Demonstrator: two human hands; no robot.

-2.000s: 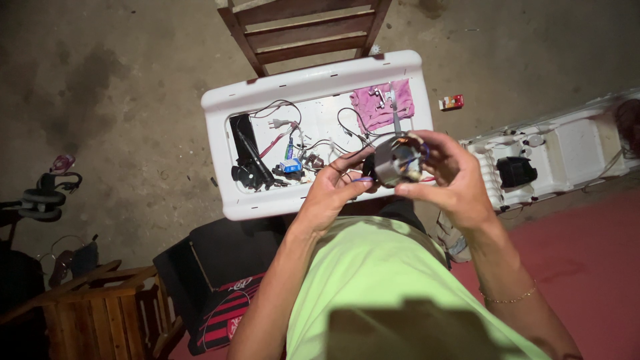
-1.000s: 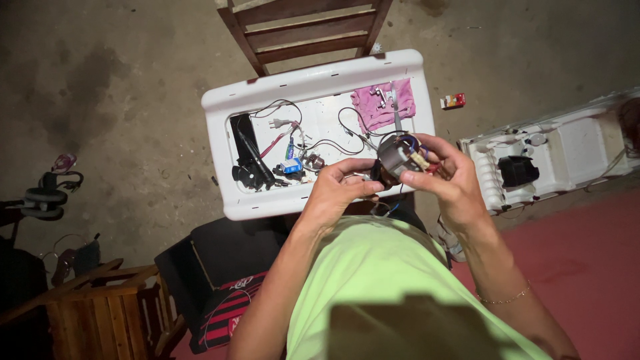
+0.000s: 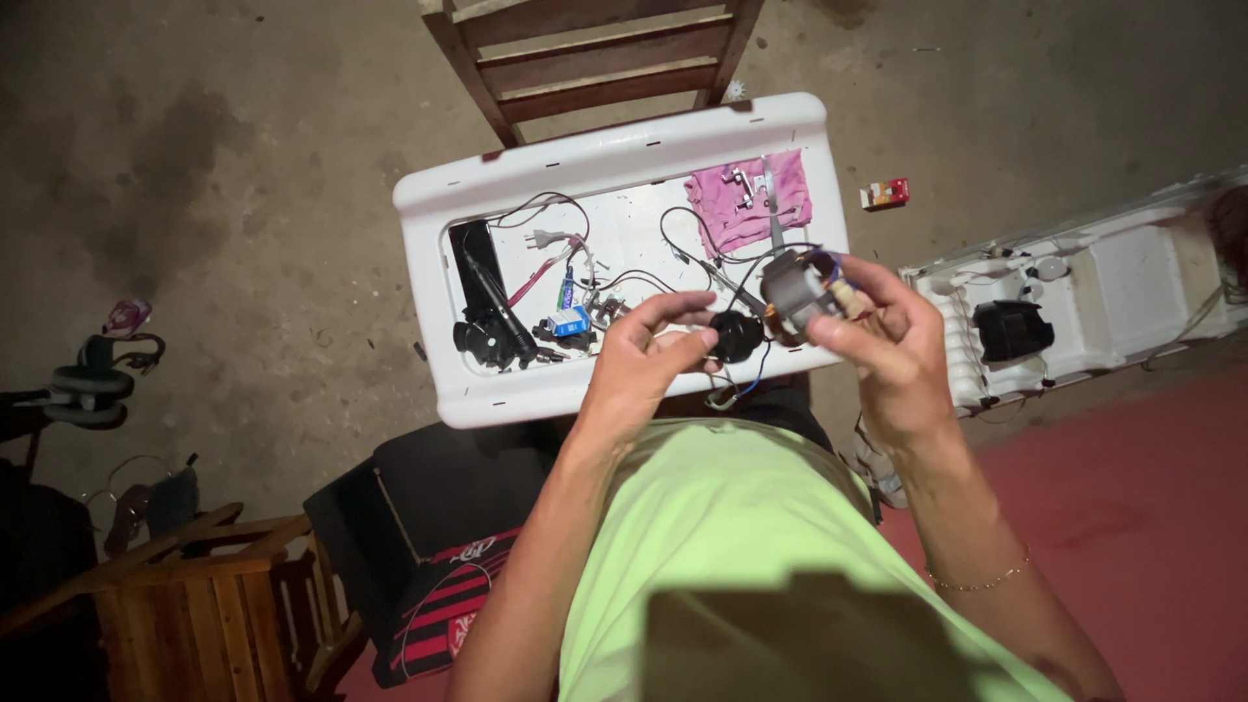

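My right hand [image 3: 892,341] grips an electric motor's stator [image 3: 795,292], a grey metal core with copper windings and wires, tilted over the tray's right end. Close on its left, my left hand [image 3: 653,351] holds a round black plastic part [image 3: 736,336] between thumb and fingers; whether the two parts touch is unclear. A blue wire [image 3: 759,375] hangs below them. Beneath lies a white plastic tray [image 3: 419,283]. On it are a pink cloth [image 3: 726,219] with small metal parts, a power plug [image 3: 551,238], a blue box [image 3: 568,322], a black tube-like part [image 3: 502,307] and loose black cables.
A wooden chair [image 3: 604,68] stands at the tray's far side. Right of it lie a small red box [image 3: 885,193] and a long white plastic housing [image 3: 1131,292] with a black part inside. A black seat [image 3: 448,487] and wooden furniture [image 3: 195,604] are at lower left.
The stator has turned between my hands, its wired side now toward my right palm. The black part shows more plainly in my left fingers, and a blue wire hangs below.
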